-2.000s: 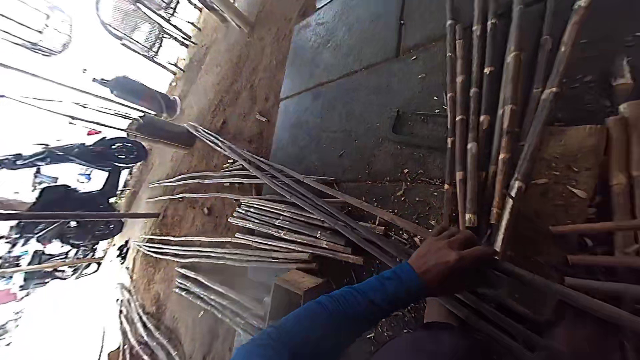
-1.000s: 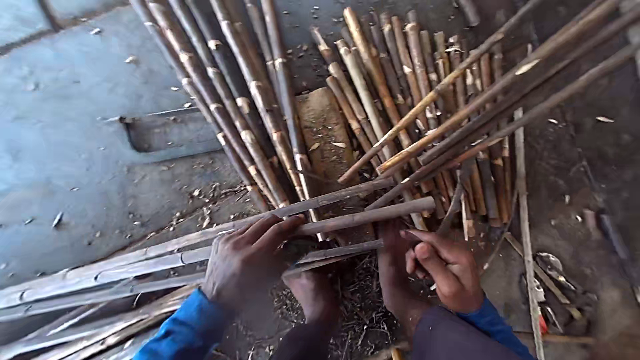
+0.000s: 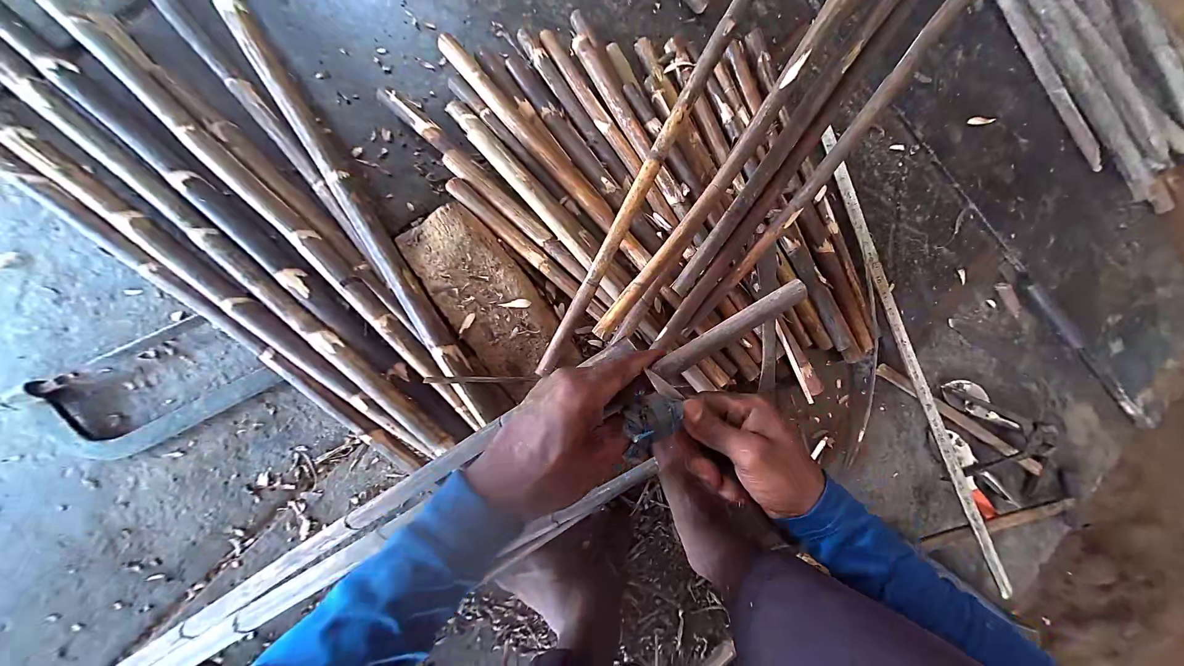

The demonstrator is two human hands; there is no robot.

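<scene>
My left hand [image 3: 555, 439] is closed over one of the long pale canes [image 3: 370, 509], which run from the lower left to the middle. Close beside it, my right hand [image 3: 758, 449] grips a small tool with a dark wrapped handle [image 3: 653, 418]; a short pointed blade shows at its top, near my left fingertips. A cane's round end [image 3: 786, 294] sticks out above the tool. My bare feet are just below both hands, one of them against the canes. Several long dark canes [image 3: 213, 213] lie at the upper left.
Many short cut canes [image 3: 564, 148] are piled ahead, with longer sticks [image 3: 712, 194] slanting over them. A wooden block [image 3: 472, 277] is beside the pile. A metal frame [image 3: 166, 430] lies at left, a long flat strip [image 3: 916, 361] at right, grey poles [image 3: 1091, 83] at upper right.
Two seconds ago one hand was seen near the canes. One second ago my hands were farther apart; now they are close together at the wrapped handle. The view has swung strongly.
</scene>
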